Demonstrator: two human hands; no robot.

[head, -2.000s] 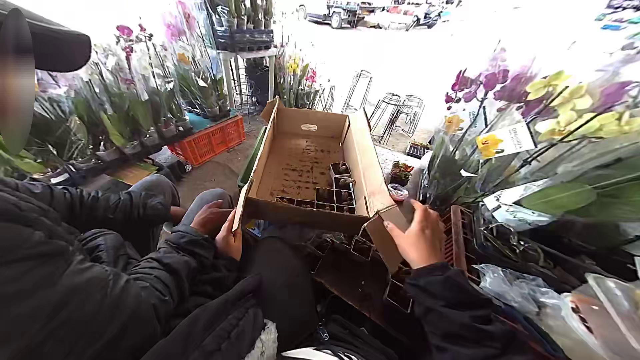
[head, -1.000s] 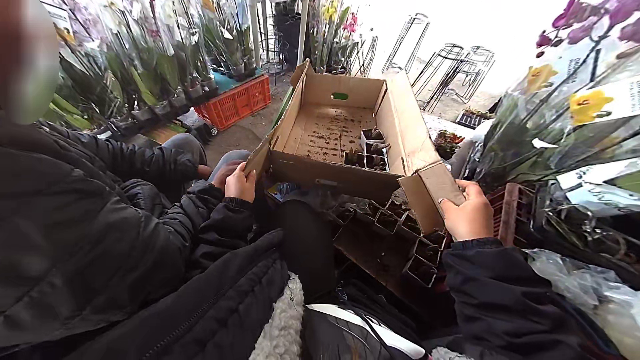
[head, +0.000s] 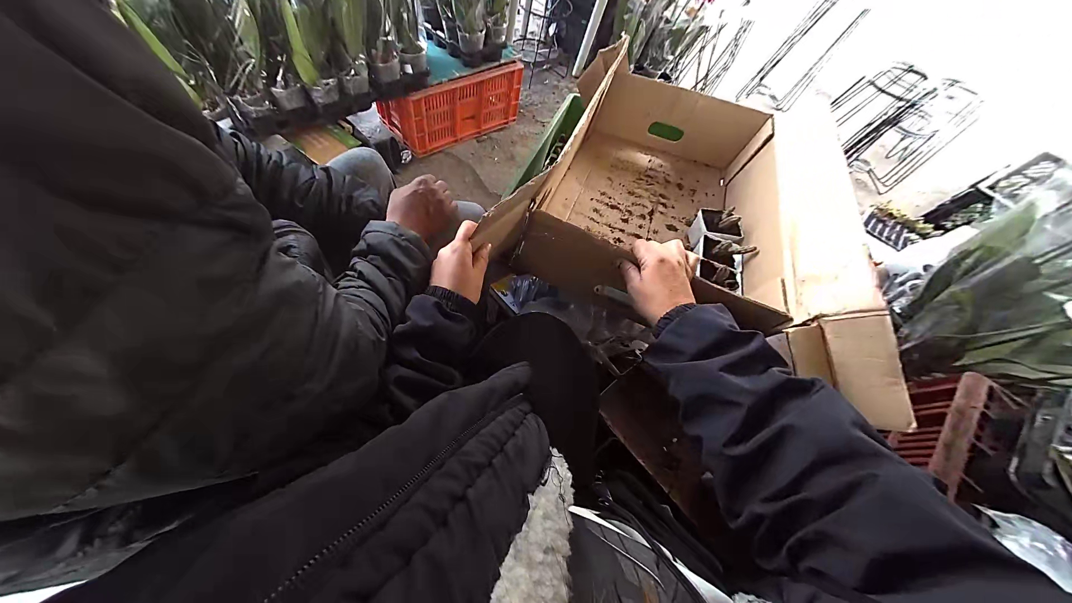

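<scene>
A cardboard box [head: 695, 117] with its flaps folded out stands tilted in front of me, soil crumbs scattered over its bottom. Gripping its near left corner flap is my left hand [head: 461, 264]. My right hand [head: 660, 280] holds the top edge of the near wall, thumb inside or over the rim; its fingertips are partly hidden. Just beyond that hand, small square pots [head: 718, 224] with dark stubby plants stand in the box's near right corner. An oval hand hole shows green in the far wall.
A person in a black padded jacket [head: 167, 276] sits close at left, a hand resting near the knee. An orange crate [head: 461, 105] and potted plants [head: 293, 59] lie beyond. At right are a red crate [head: 946, 431] and wrapped plants [head: 988, 301].
My right hand has left the box's right corner flap and now grips the near wall. My left hand stays on the left flap. The view has tipped downward.
</scene>
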